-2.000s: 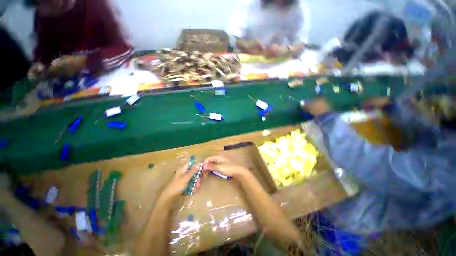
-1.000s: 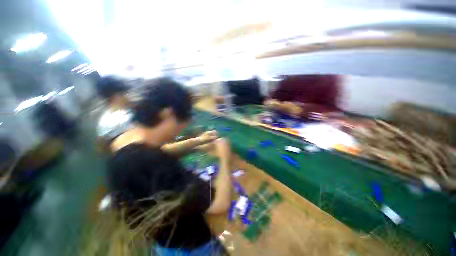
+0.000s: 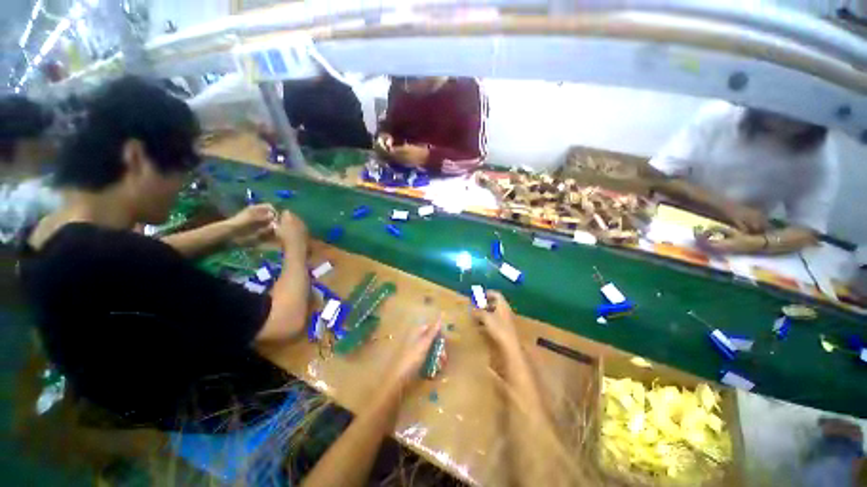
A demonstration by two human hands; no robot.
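My left hand (image 3: 418, 348) is over the brown bench and holds a green circuit board strip (image 3: 434, 356) with a row of small parts along it. My right hand (image 3: 494, 316) is at the near edge of the green belt, with its fingers at a blue battery (image 3: 478, 297) that has a white patch. The image does not show clearly whether the fingers grip the battery. Several circuit board strips (image 3: 365, 312) lie on the bench to the left of my left hand.
The green conveyor belt (image 3: 428, 256) carries scattered blue cells. A black stick (image 3: 565, 350) lies right of my right hand. A cardboard box (image 3: 596, 409) holds yellow pieces (image 3: 658, 425). A person in black (image 3: 143, 304) works at the left. Other people and a tan heap (image 3: 561, 204) are across the belt.
The view swung left and has come back, with my hands in view again. My right hand has moved away from my left hand to the belt edge.
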